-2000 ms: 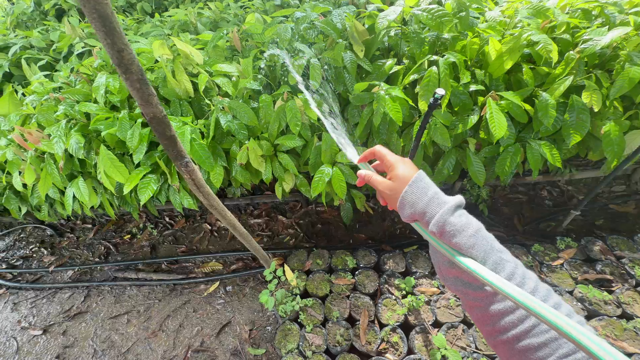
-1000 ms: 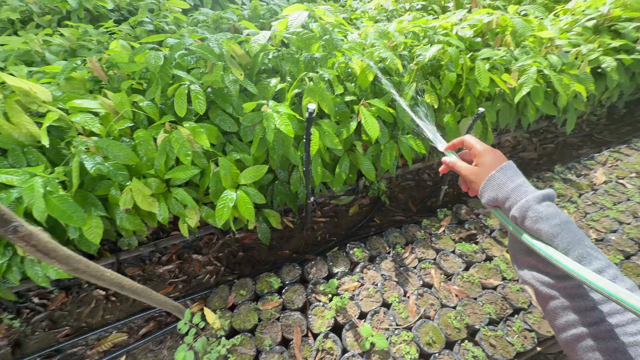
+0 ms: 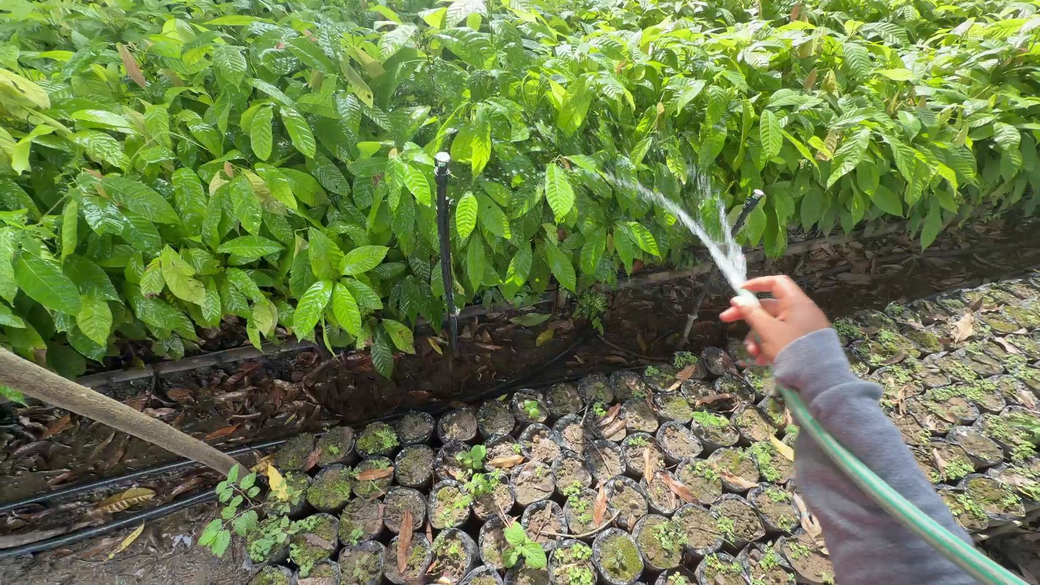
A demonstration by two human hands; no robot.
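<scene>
One hand, in a grey sleeve, comes in from the lower right; by its thumb placement I take it as my right hand (image 3: 776, 318). It is closed around the end of a green garden hose (image 3: 881, 487) with a pale stripe, which runs back along the forearm. Water (image 3: 715, 244) sprays from the hose end by the fingertips, up and to the left, splitting into two streams. It falls on the leafy green seedlings (image 3: 341, 203) behind. My left hand is out of view.
Black soil-filled nursery bags (image 3: 532, 482) with small weeds stand packed below. Two black stakes with white tops, one upright (image 3: 444, 244) and one tilted (image 3: 746, 213), stand at the seedlings' edge. A wooden pole (image 3: 122, 410) slants in at left, near black pipes (image 3: 106, 520).
The view has swung to the right, so more nursery bags show. The hose stays in the hand and water still flows; its spray now splits near the hose end.
</scene>
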